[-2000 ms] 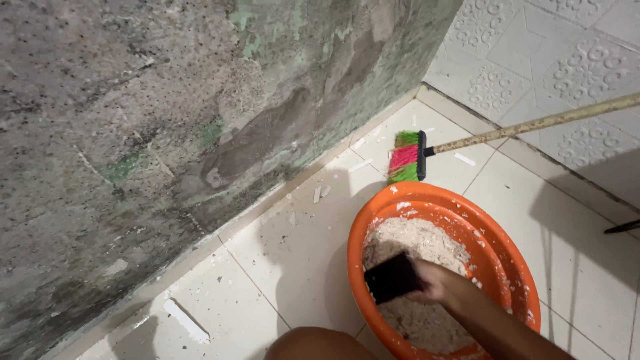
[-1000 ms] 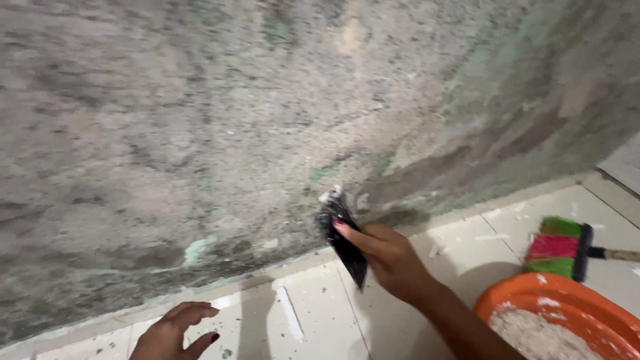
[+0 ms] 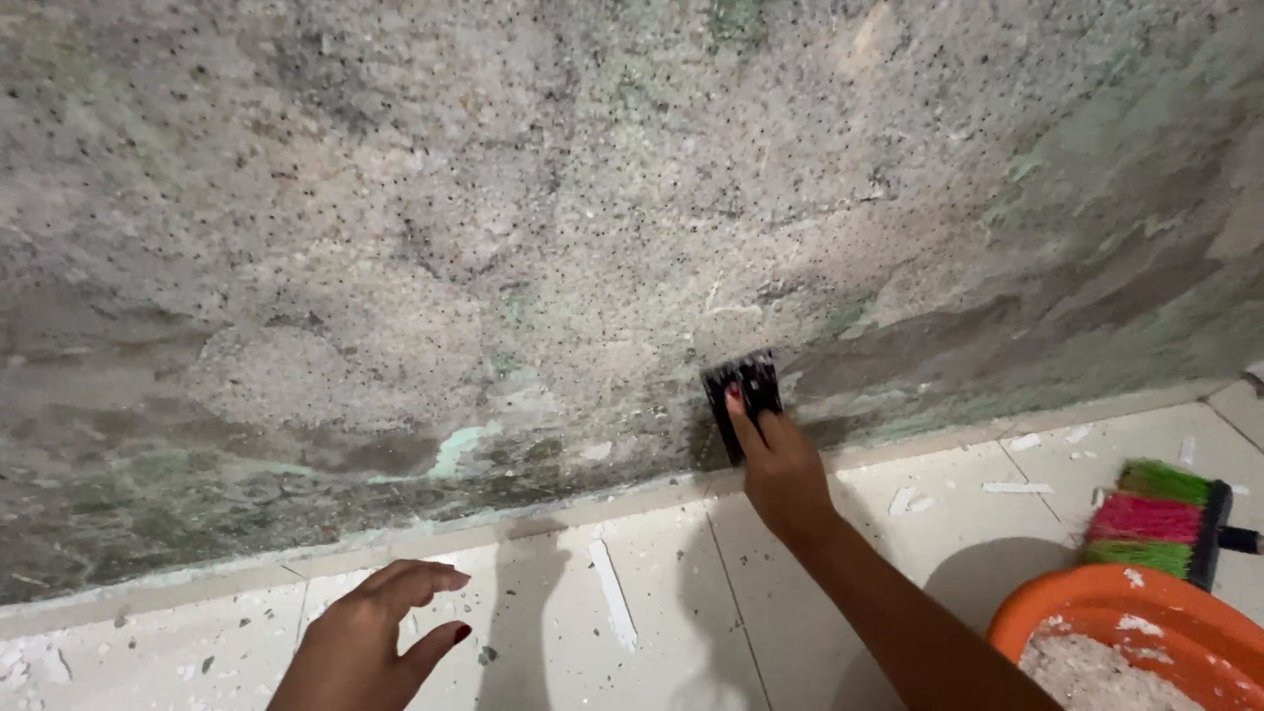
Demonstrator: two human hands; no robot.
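My right hand (image 3: 785, 474) grips a black plastic spreader (image 3: 746, 395), its index finger laid along the face. The spreader's upper edge, flecked with pale compound, lies against the mottled grey and green wall (image 3: 592, 247) just above the floor. My left hand (image 3: 375, 632) hangs over the tiles at the lower left, fingers apart and slightly curled, holding nothing. At the lower right is an orange plastic basin (image 3: 1047, 597) with a whitish, lumpy mix (image 3: 1096, 671) in it, and smears of the mix stick to its inner wall.
A broom head with green and pink bristles (image 3: 1150, 518) lies on the floor behind the basin. Pale floor tiles (image 3: 671, 592) carry scattered crumbs and a long white strip (image 3: 612, 592). A low ledge (image 3: 592, 513) runs along the wall's foot.
Two seconds ago my right hand held the spreader over the basin; now it is at the wall. Since one second ago the spreader has turned its flat face into view. The view has swung left.
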